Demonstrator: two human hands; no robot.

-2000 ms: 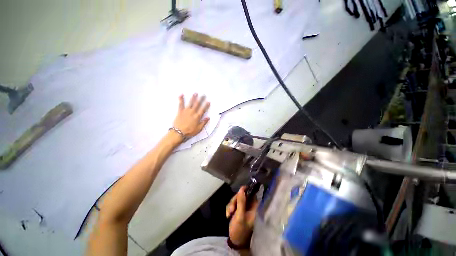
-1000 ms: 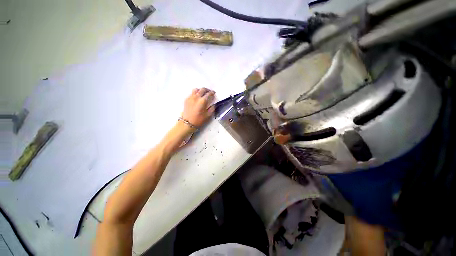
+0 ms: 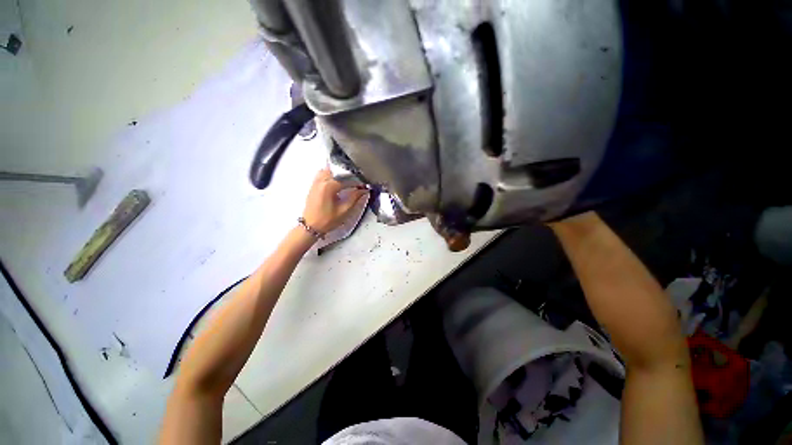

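The cutting machine (image 3: 521, 104), with a big silver-grey slotted head, fills the top middle. Its base (image 3: 391, 209) shows below the head, on the table by the lay's cut edge. My left hand (image 3: 330, 204) is at the marker paper (image 3: 217, 174), close to the machine's front, with fingers bent towards the cut edge; whether they grip the fabric is unclear. My right forearm reaches up under the machine head; my right hand is hidden behind it. The knife is hidden.
A worn yellow-brown weight (image 3: 108, 235) lies on the paper at left, below a clamp (image 3: 87, 185). A white bin (image 3: 530, 356) of scraps stands below the table edge. A red object (image 3: 719, 374) is at lower right.
The machine head has moved left and turned, covering the upper weight. My left hand went from flat and spread to bent fingers, beside the machine. A dark curved lever now shows.
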